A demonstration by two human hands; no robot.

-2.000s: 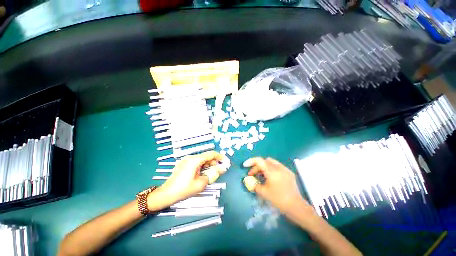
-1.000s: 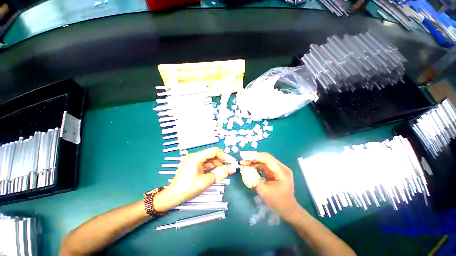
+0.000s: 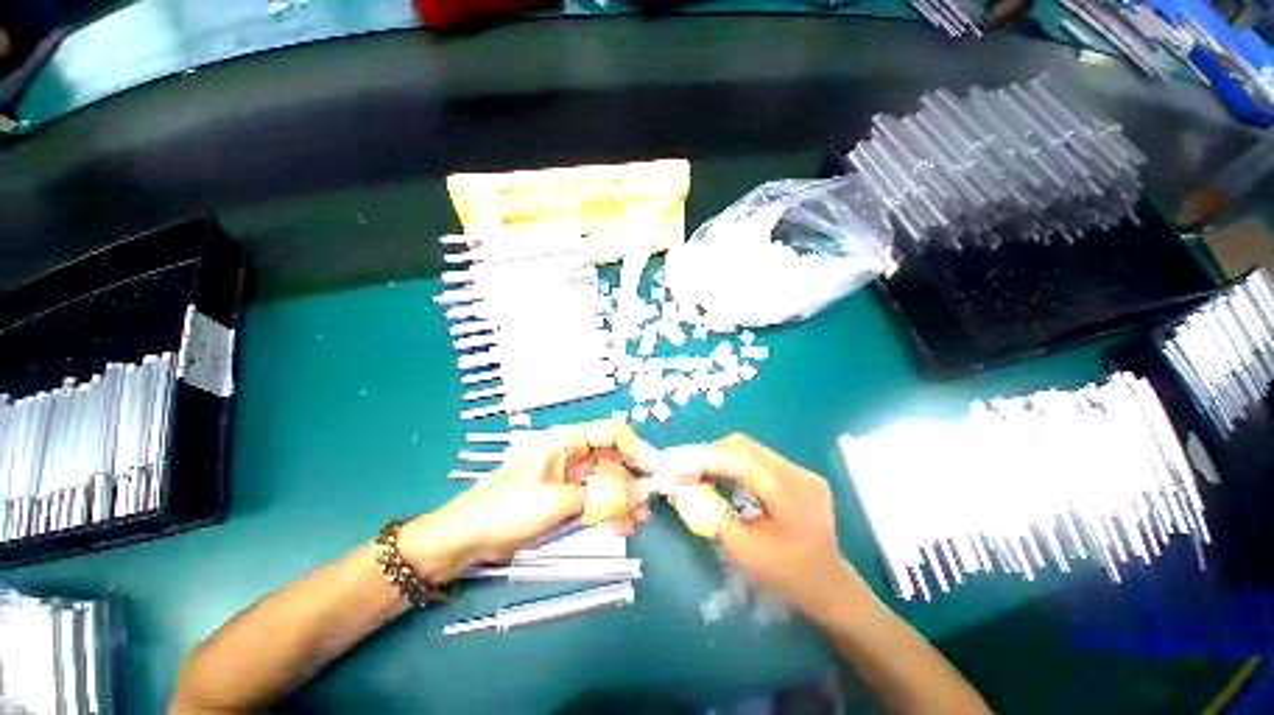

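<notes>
My left hand (image 3: 566, 482) and my right hand (image 3: 762, 510) meet over the green mat, with yellowish covers on some fingertips. A small white part (image 3: 671, 471) is pinched between them; its exact shape is hidden by the fingers. A column of stepped metal rods (image 3: 545, 328) runs above and below my left hand, which covers some of them. Loose white inserts (image 3: 685, 374) lie above my hands, beside a clear plastic bag (image 3: 775, 266) of white parts. Small translucent pieces (image 3: 727, 601) lie below my right hand, partly hidden by it.
A yellow packet (image 3: 559, 193) lies at the top of the rod column. A bright row of metal rods (image 3: 1027, 482) lies right. A black tray (image 3: 978, 314) with clear tubes (image 3: 999, 165) stands upper right. Another black tray (image 3: 207, 419) holds rods at left. More wrapped rods (image 3: 53, 657) lie lower left.
My hands, first apart, have come together, and the fingertips now meet around the small white part. The surroundings have shifted slightly right in the view.
</notes>
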